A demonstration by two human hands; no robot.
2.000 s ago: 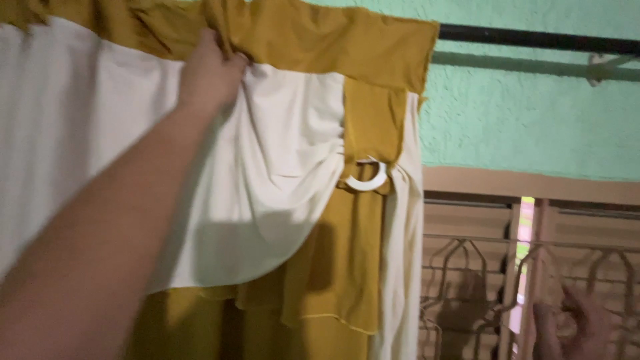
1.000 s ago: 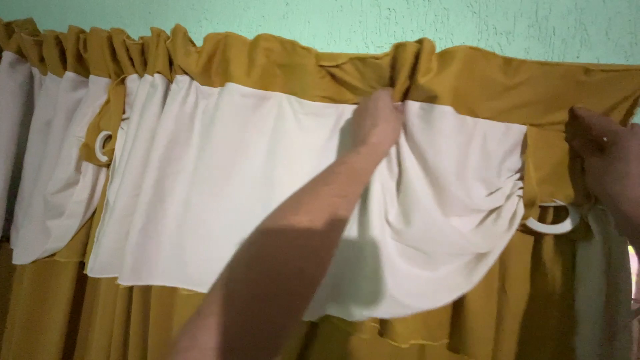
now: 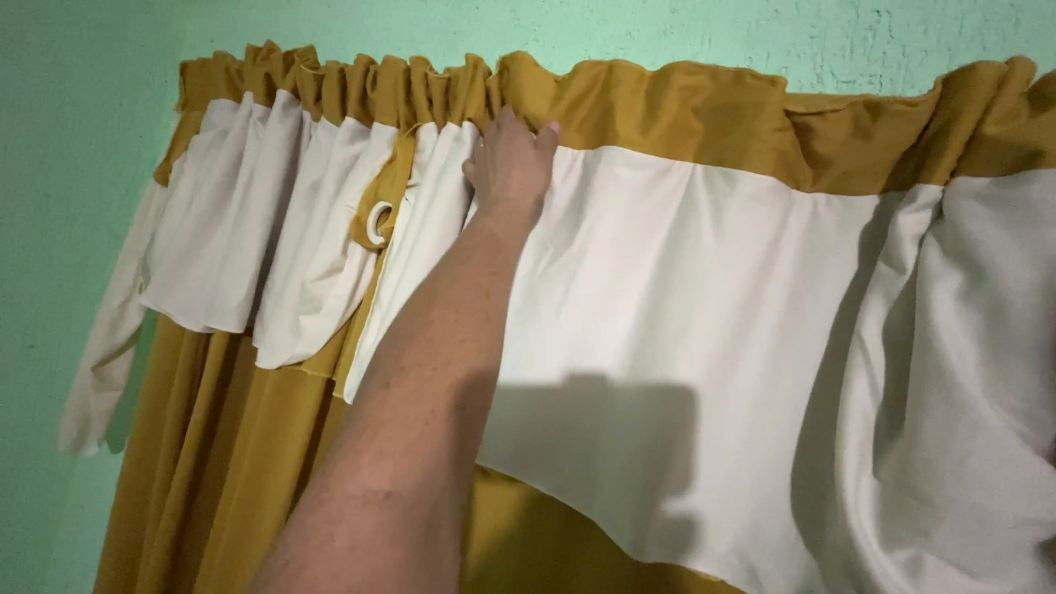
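Observation:
My left hand [image 3: 513,161] reaches up to the mustard curtain heading [image 3: 652,103], its fingers against the fabric at the edge of the gathered part; whether they pinch it cannot be told. White valance fabric [image 3: 635,247] hangs below the heading, nearly flat right of my hand and bunched in folds at the left. A white ring [image 3: 379,223] holds a mustard strip on the valance, left of my wrist. Long mustard curtain panels [image 3: 214,462] hang underneath. My right hand does not show clearly; only a dark blur touches the right edge.
A textured green wall [image 3: 396,25] runs above and left of the curtain. A narrow white cloth tail [image 3: 107,363] hangs at the curtain's left end. A shadow falls across the valance's middle.
The view has swung left along the curtain. My left hand has moved left along the heading to the gathered folds. My right hand, on the heading's right end one second ago, has left clear view.

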